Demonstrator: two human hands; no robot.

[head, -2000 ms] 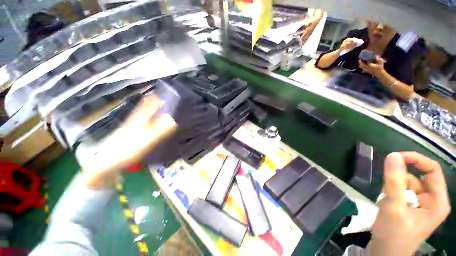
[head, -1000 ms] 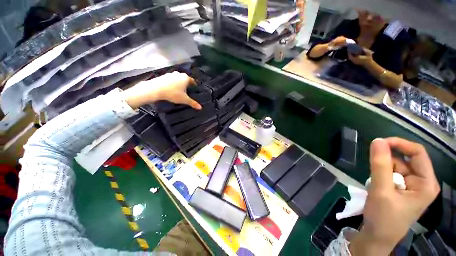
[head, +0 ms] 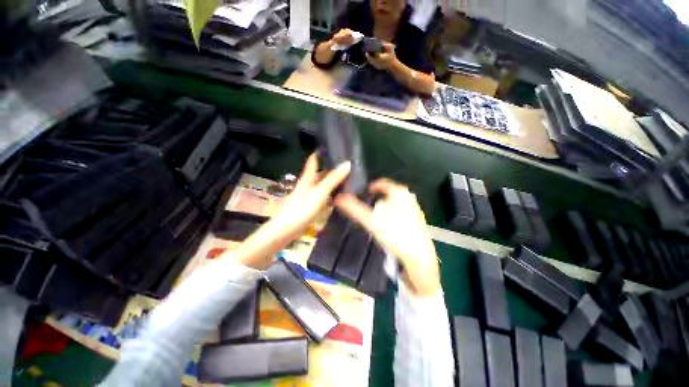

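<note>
My left hand [head: 313,198] is shut on a dark device housing [head: 341,143], held upright and tilted above the printed sheet, blurred by motion. My right hand [head: 397,227] is at the lower end of this housing, fingers curled; a small white bit of wiping cloth [head: 390,266] shows under them. Whether the right fingers also grip the housing is unclear. Below the hands, a row of dark housings [head: 352,255] is partly hidden. A glossy-faced housing [head: 301,299] and a housing lying sideways [head: 253,358] rest on the printed sheet [head: 344,363].
Open housing shells [head: 98,181] are piled at left. A pump bottle [head: 287,184] stands behind my left wrist, mostly hidden. Several narrow units [head: 499,360] lie at right, others on the belt [head: 408,162]. A person [head: 393,45] sits opposite, holding a unit and a white wipe.
The view has turned right. My left hand has left the shell pile and now holds a housing in front of me. My right hand has come in beside it.
</note>
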